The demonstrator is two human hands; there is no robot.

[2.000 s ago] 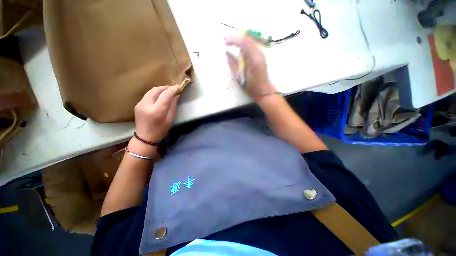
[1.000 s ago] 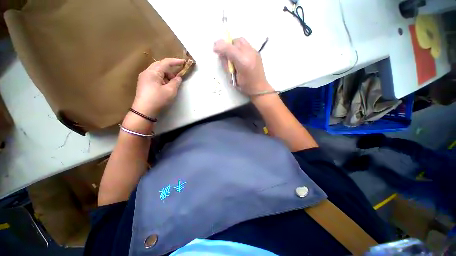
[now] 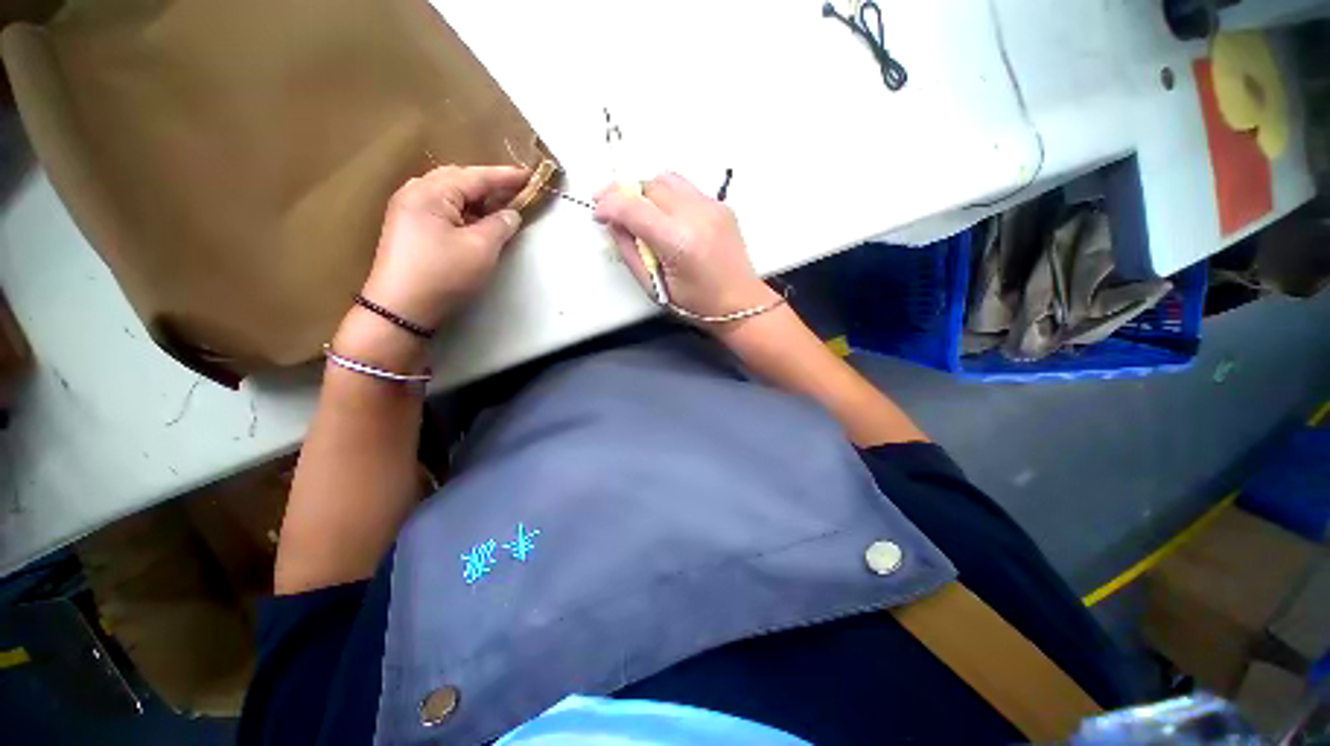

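A large brown bag [image 3: 292, 161] lies on the white tabletop in front of me at the left. My left hand [image 3: 455, 233] pinches the folded seam end [image 3: 537, 185] at the bag's right corner between thumb and fingertips. My right hand [image 3: 683, 241] holds a cream-yellow pen-like tool [image 3: 649, 262] and also has a thin dark shaft [image 3: 576, 198] reaching from its fingertips to the seam end. A short dark cord end [image 3: 725, 184] sticks out past the right hand. The green handle is not visible. Loose threads stand up by the seam end.
A black cord [image 3: 885, 56] lies at the far side of the white tabletop [image 3: 817, 139]. A blue crate [image 3: 948, 328] of grey-beige pieces stands below at the right. Red and yellow pieces lie at the far right. Thread bits lie at the left.
My right hand has moved left and down, close to the seam end, and the thin dark shaft now reaches it. Both tools are held in that hand. My left hand keeps its pinch.
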